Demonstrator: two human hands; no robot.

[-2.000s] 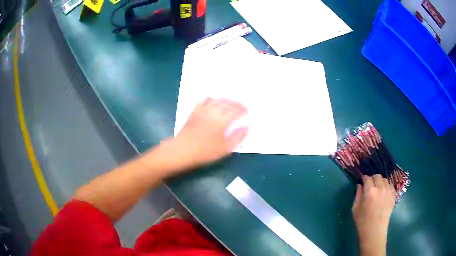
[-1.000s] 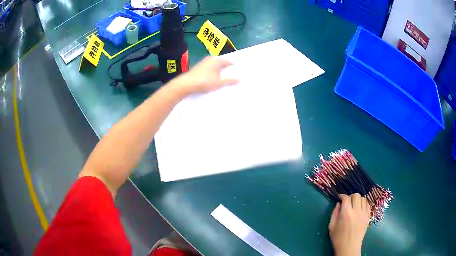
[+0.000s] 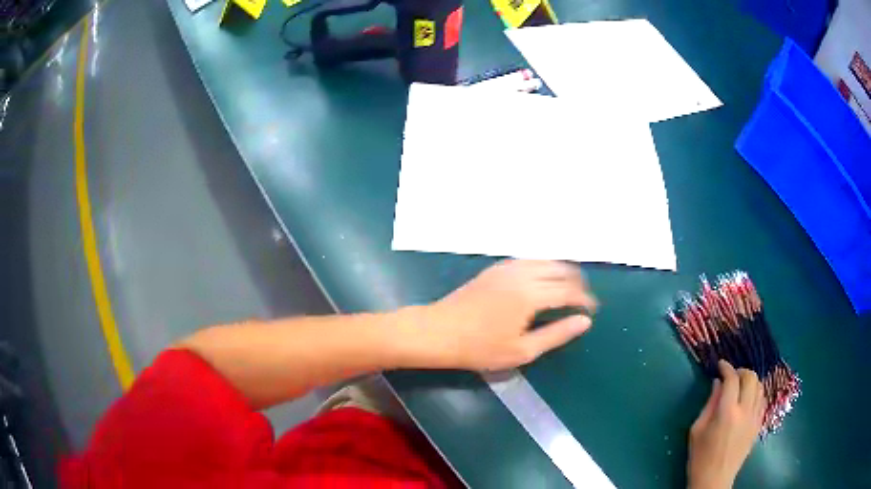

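Observation:
The wire pile [image 3: 735, 334] lies at the right of the dark green table, with black middles, red-brown sections and silver tips at both ends. My right hand [image 3: 728, 417] is at its lower left side, fingers curled over the black middle and holding it; the fingertips are partly hidden. My left hand [image 3: 525, 310] is slightly blurred over the table, just below the large white paper sheets [image 3: 535, 177]. Its thumb and fingers are apart, and nothing shows between them. It is above the upper end of the metal ruler [image 3: 549, 430].
A second white sheet [image 3: 616, 67] lies behind. A black heat gun [image 3: 425, 38] and yellow signs [image 3: 523, 10] are at the far side. A blue bin [image 3: 812, 172] stands at the right. The table's curved edge [image 3: 277, 222] runs down the left, above the grey floor.
My left hand has moved from the back of the paper sheets, near the heat gun, down to the near side beside the ruler. My right hand stays on the wire pile. The camera view has shifted.

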